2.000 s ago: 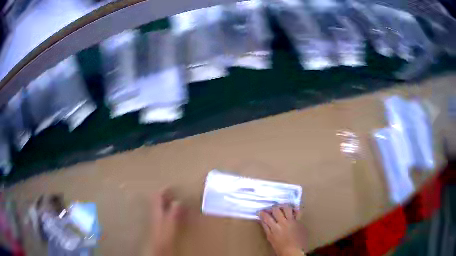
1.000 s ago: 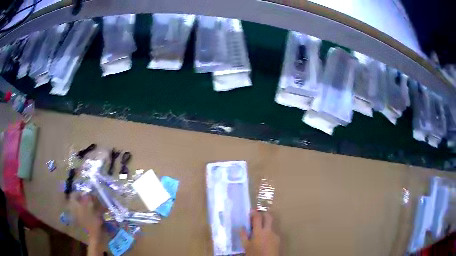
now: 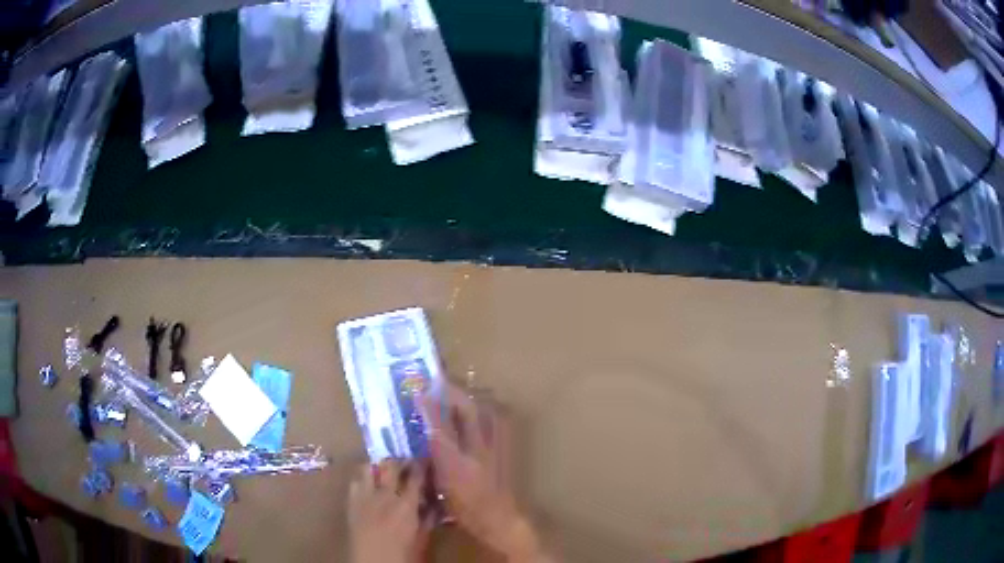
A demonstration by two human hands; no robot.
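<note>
A translucent blister tray (image 3: 385,341) lies on the brown bench in front of me, tilted slightly, its hollows facing up. My left hand (image 3: 388,508) is at the tray's near end, fingers bent over it. My right hand (image 3: 468,445) lies over the tray's right side, blurred. Small bright bits show in the tray near my right fingers; what they are is unclear. My hands hide the near part of the tray, and I cannot tell whether either grips something.
At left lie dark cables (image 3: 176,350), clear-wrapped silver rods (image 3: 237,461), small round parts, a white leaflet (image 3: 238,400) and blue cards (image 3: 271,405). Loose trays (image 3: 888,429) lie at right above red bins (image 3: 804,547). Tray-and-carton sets (image 3: 666,132) line the green belt (image 3: 484,209).
My left hand has moved from the left pile to the tray. My right hand has moved from the tray's near right edge onto its right side. The view has shifted rightward.
</note>
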